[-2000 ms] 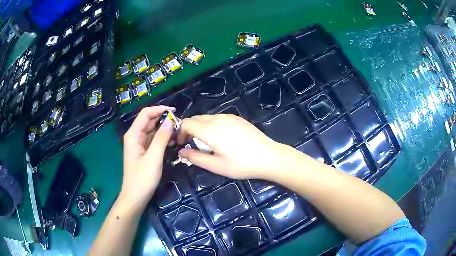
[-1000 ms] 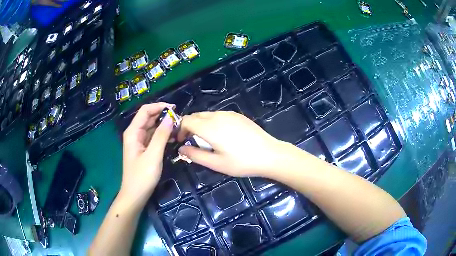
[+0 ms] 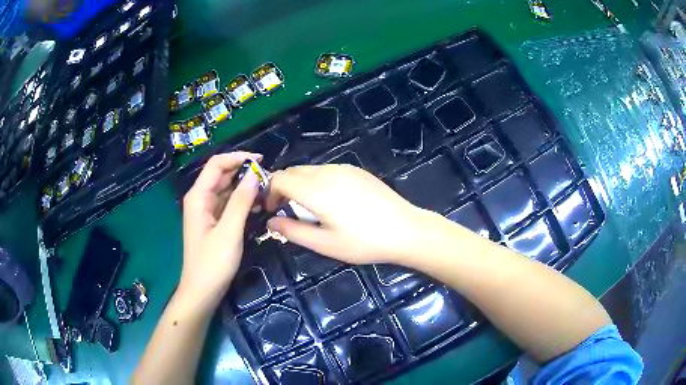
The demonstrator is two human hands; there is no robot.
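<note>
My left hand [image 3: 218,218] holds a watch body [image 3: 256,173] upright between thumb and fingers; its yellow and silver inside shows at the fingertips. My right hand [image 3: 338,214] is beside it, its fingertips close to the watch body. It holds a flat whitish display module [image 3: 302,211] between thumb and fingers, partly hidden, with a small pale flex cable [image 3: 271,236] sticking out below the thumb. Both hands are over the near black blister tray [image 3: 429,180]. Several pockets hold dark square pieces [image 3: 456,114].
Several watch bodies [image 3: 240,89] lie on the green mat [image 3: 248,34] behind the tray, one [image 3: 335,65] apart. The left blister tray [image 3: 113,177] holds more. A black rectangle [image 3: 94,274] and small round parts [image 3: 124,303] lie lower left. Clear plastic sheets [image 3: 602,135] lie right.
The loose watch bodies on the mat have shifted left and closer together, including the lone one. Both hands have stayed almost in place, still holding their parts.
</note>
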